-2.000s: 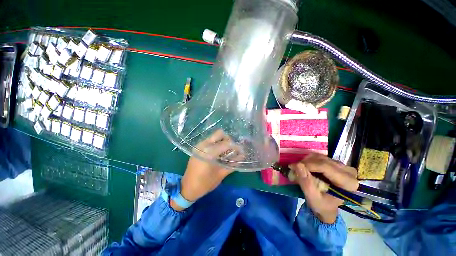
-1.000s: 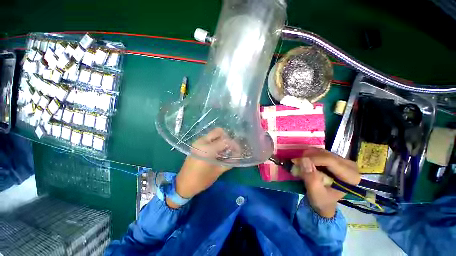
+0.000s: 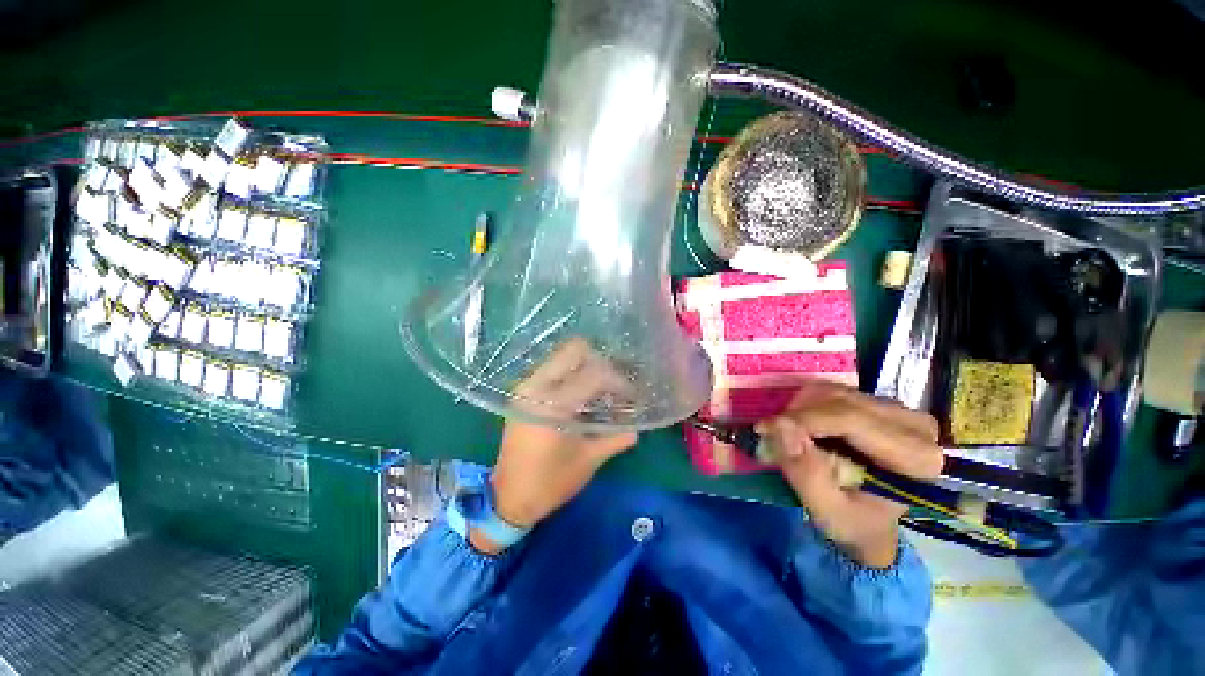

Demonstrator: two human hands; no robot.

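Observation:
My right hand (image 3: pixel 852 456) holds a soldering iron (image 3: pixel 866 478) like a pen over the pink-red striped cloth (image 3: pixel 780 330), its tip pointing left at the rim of the clear fume hood (image 3: pixel 601 225). My left hand (image 3: pixel 562 423) is under the flared mouth of the hood, seen partly through it. Its fingers are bent together around something small that I cannot make out through the clear wall. Thin metal tweezers (image 3: pixel 515 346) show through the hood, left of my fingers. A slim tool with a yellow end (image 3: pixel 477 271) lies left of the hood.
White components (image 3: pixel 198 271) fill a clear tray at left; empty trays (image 3: pixel 159 608) are stacked lower left. A round silvery bowl (image 3: pixel 786 192) stands behind the cloth. A metal tray (image 3: pixel 912 310) at right holds a yellow sponge (image 3: pixel 992 403). A ribbed metal tube (image 3: pixel 925 159) crosses behind. Blue sleeves show at both sides.
The hood, bowl and cloth have shifted left in view, and the component tray slightly right and down. My right hand still holds the iron near the hood rim; my left hand stays under the hood.

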